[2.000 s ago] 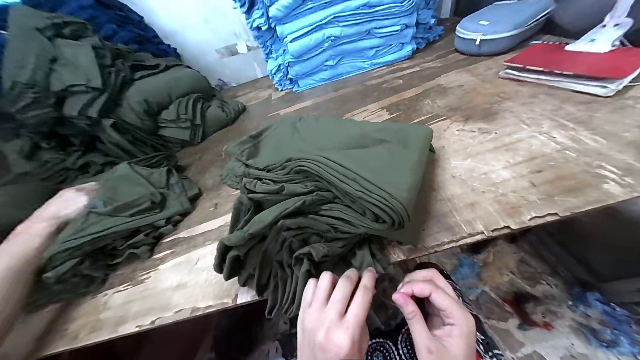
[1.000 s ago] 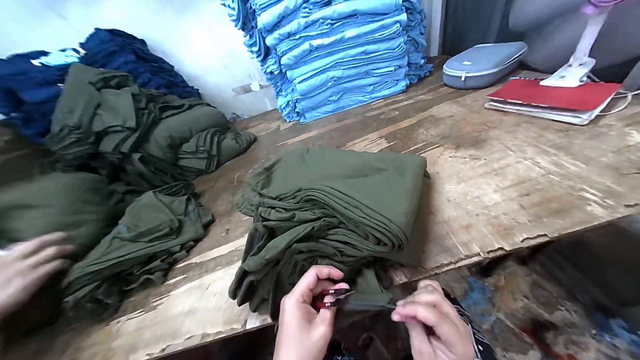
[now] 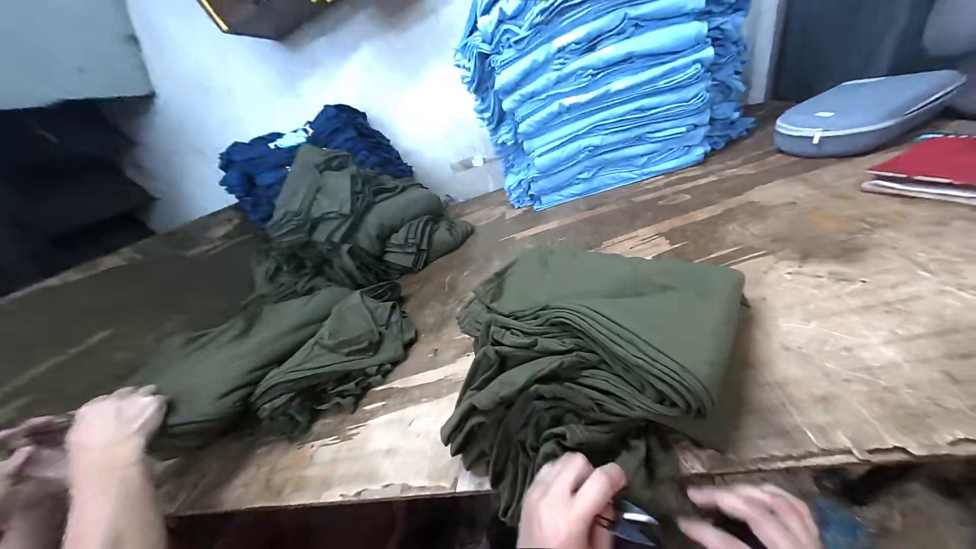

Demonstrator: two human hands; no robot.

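A folded stack of dark green cloth (image 3: 610, 305) lies at the table's front edge, its loose layers hanging over. My left hand (image 3: 572, 499) is at these hanging layers, its fingers closed around a small metal tool (image 3: 637, 517), which looks like thread snips and is partly hidden. To the right of the hanging cloth is my right hand (image 3: 755, 515), blurred, with thumb and fingers apart and nothing clearly between them.
At left, another person's hands (image 3: 114, 427) touch a bundle of green cloth (image 3: 244, 366). More green garments (image 3: 343, 206) and navy cloth (image 3: 347, 137) lie behind. A tall light blue cloth stack (image 3: 610, 99), a grey case (image 3: 862, 114) and a red book (image 3: 930, 162) stand farther back.
My right hand has moved off the cloth edge it was at one second ago. The other person's hands have moved onto the green bundle at left. The view has swung left.
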